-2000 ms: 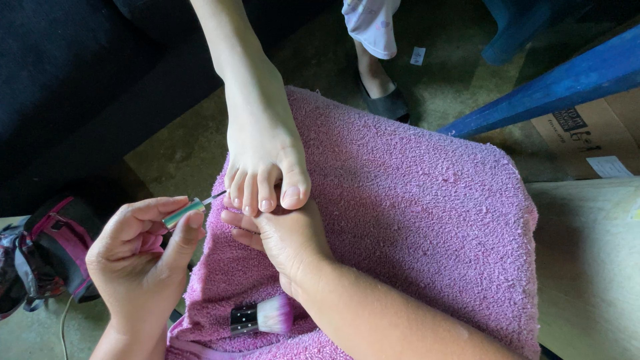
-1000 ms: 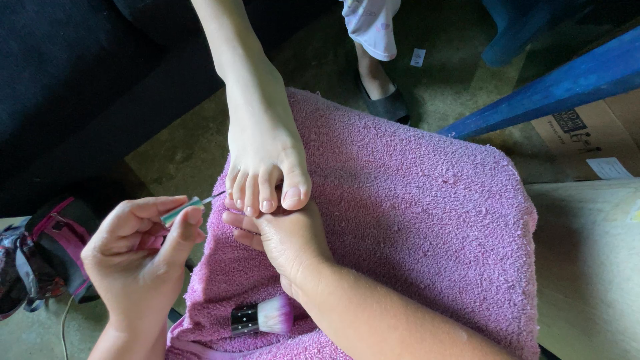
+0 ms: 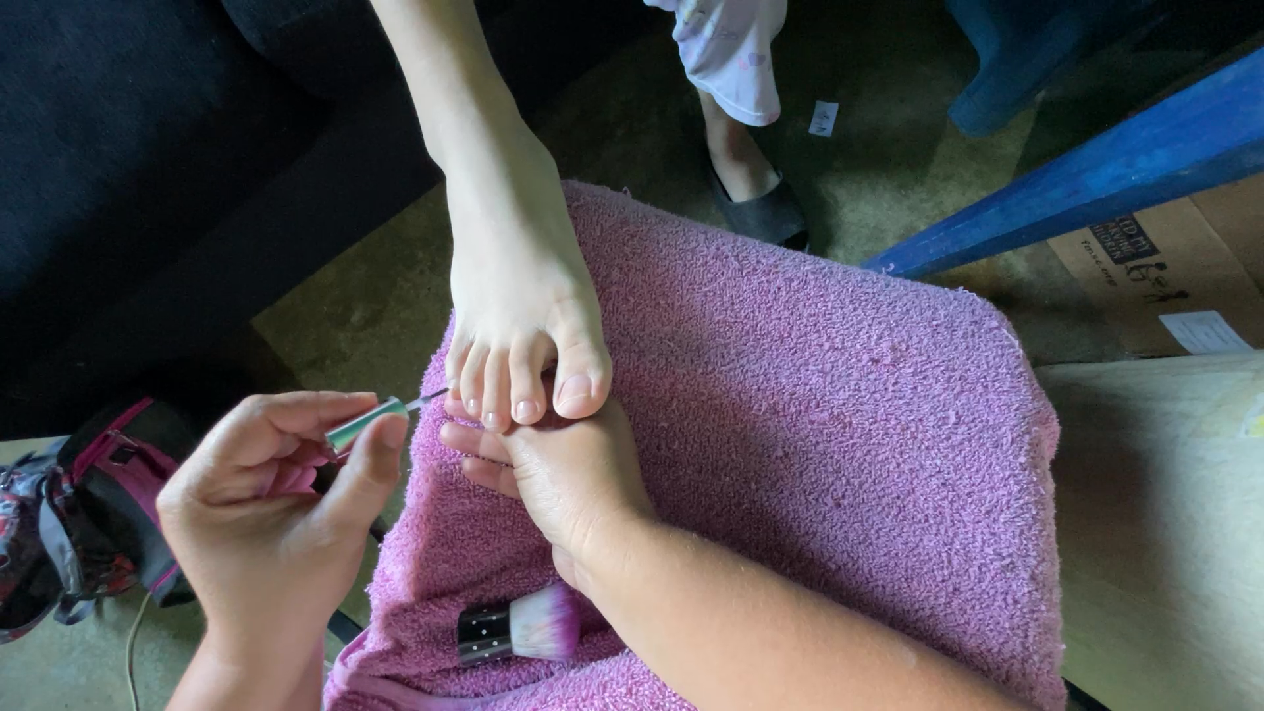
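Note:
My left hand (image 3: 286,494) pinches the green cap of a nail polish brush (image 3: 367,425) between thumb and fingers. The brush's thin tip points right, at the smallest toe of another person's bare foot (image 3: 523,286); whether it touches the nail cannot be told. Under the toes lies my right hand (image 3: 563,464), its palm and fingers supporting them, some fingers partly hidden by the foot. A pink terry towel (image 3: 820,425) lies beneath the foot and my right hand. On the towel near its lower edge rests a short dusting brush (image 3: 518,625) with a black dotted handle and white-purple bristles.
Dark upholstered furniture (image 3: 118,197) fills the upper left. A black and pink bag (image 3: 118,494) sits at lower left near a cable (image 3: 131,652). The person's other foot wears a dark slipper (image 3: 760,212). A blue beam (image 3: 1076,178) and a cardboard box (image 3: 1155,267) are at the right.

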